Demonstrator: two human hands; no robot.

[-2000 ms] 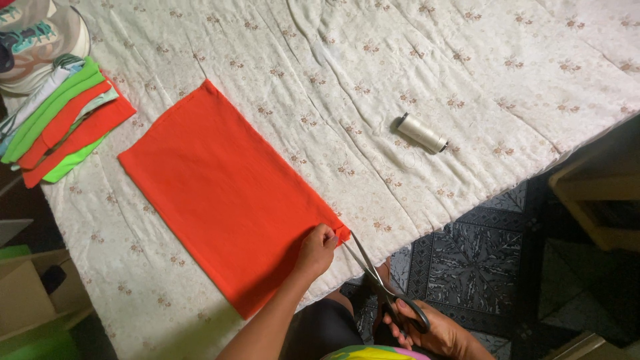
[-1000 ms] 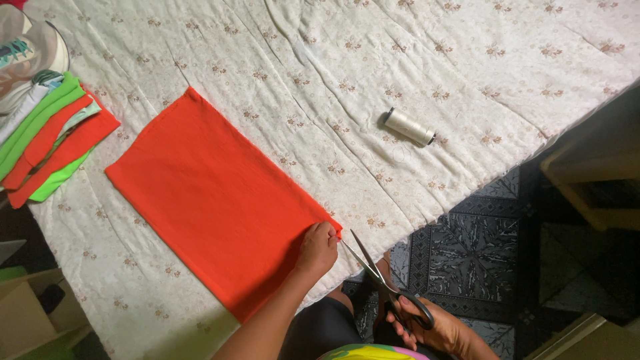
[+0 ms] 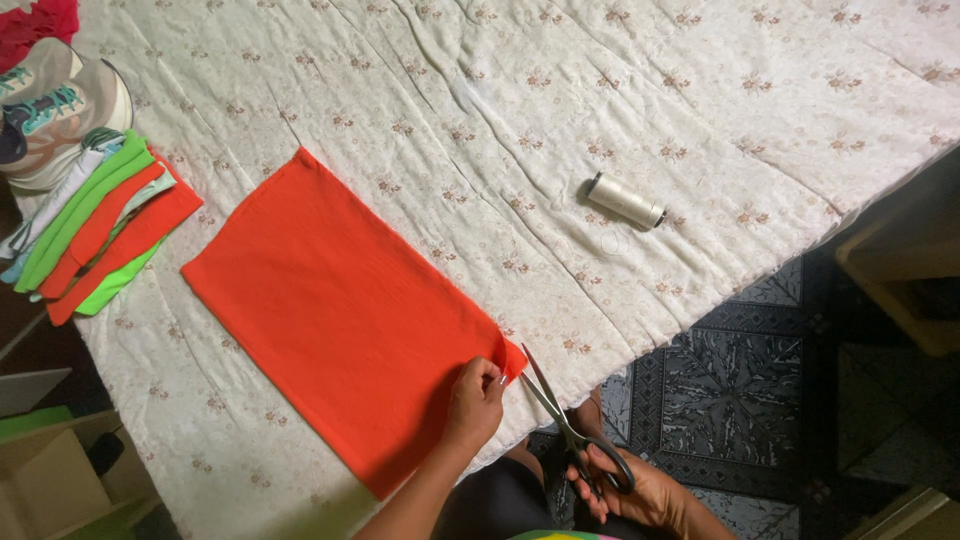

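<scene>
A folded piece of orange-red fabric (image 3: pixel 337 300) lies flat on the table's floral cloth. My left hand (image 3: pixel 478 397) pinches it near its right corner, where a small bit is raised. In my right hand (image 3: pixel 622 484) is a pair of scissors with black handles (image 3: pixel 551 401), held past the table's edge. The blades are parted and their tips are close to the fabric's corner; whether they touch it I cannot tell. A spool of off-white thread (image 3: pixel 626 200) lies on its side, up and to the right of the fabric.
At the left edge lie a stack of green, orange and white fabric pieces (image 3: pixel 97 225) and a pair of sneakers (image 3: pixel 64 112), with a red cloth (image 3: pixel 37 26) behind. The floral cloth (image 3: pixel 675 97) is wrinkled. A wooden box (image 3: pixel 67 472) stands lower left; wooden furniture (image 3: pixel 900 285) is at right.
</scene>
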